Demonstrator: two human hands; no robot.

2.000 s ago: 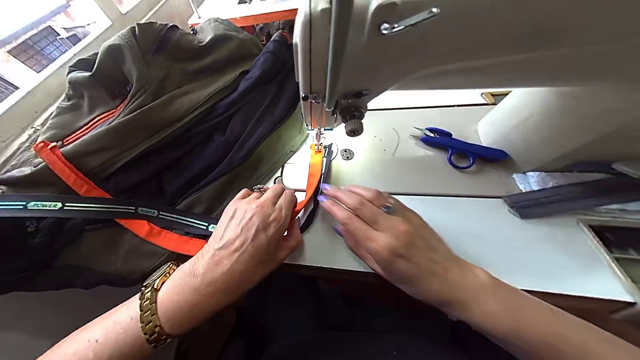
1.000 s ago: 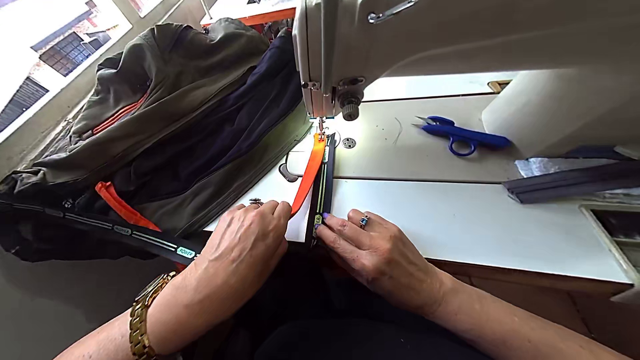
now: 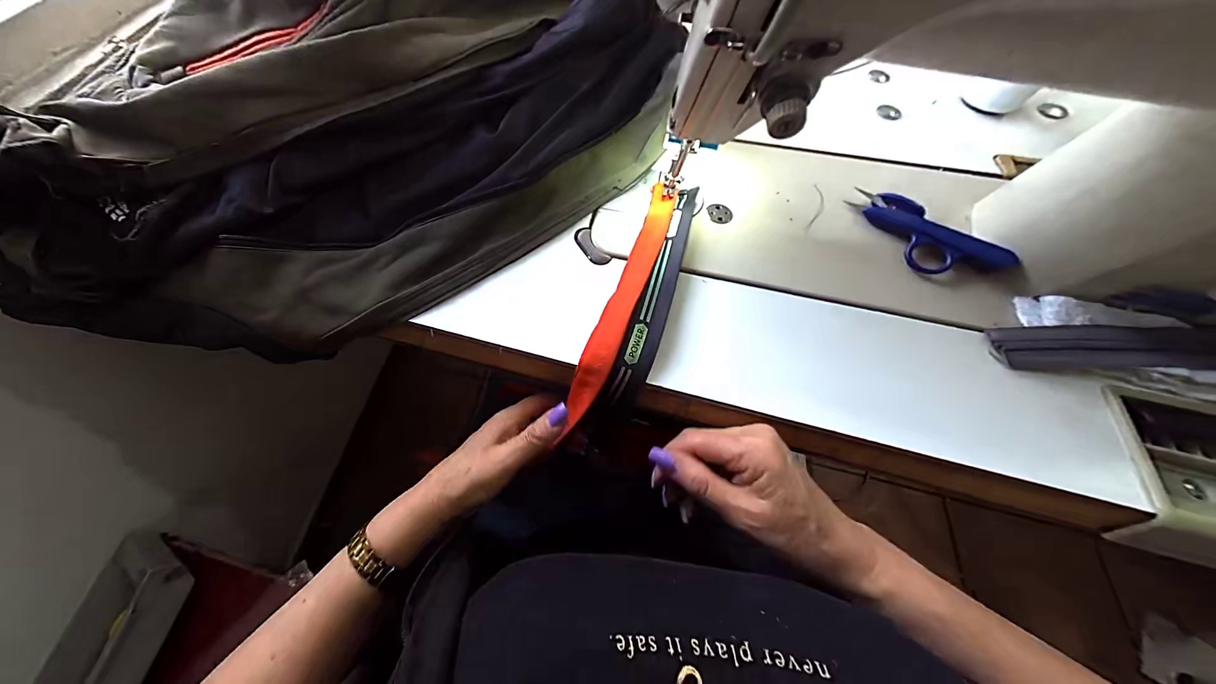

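An orange fabric strip (image 3: 617, 309) runs from under the presser foot (image 3: 672, 180) of a sewing machine (image 3: 741, 66) down over the table's front edge. Beside it, partly beneath, lies a black elastic band with green lines and lettering (image 3: 655, 313). My left hand (image 3: 513, 442) holds the hanging end of the orange strip between thumb and fingers, just below the edge; its fingertips are partly hidden. My right hand (image 3: 741, 475) hovers right of the strips in front of the edge, fingers curled, touching neither strip; whether something thin is between its fingertips cannot be told.
Blue thread snips (image 3: 936, 233) lie on the machine bed, right of the needle. A dark and olive garment (image 3: 313, 180) covers the table's left side. Folded dark grey fabric (image 3: 1102, 348) lies at the right, above an open tray (image 3: 1168, 446). A loose thread rests near the snips.
Both hands have moved down off the tabletop toward me and apart. My right hand has left the black band. The strips now hang over the edge, and the view has shifted lower.
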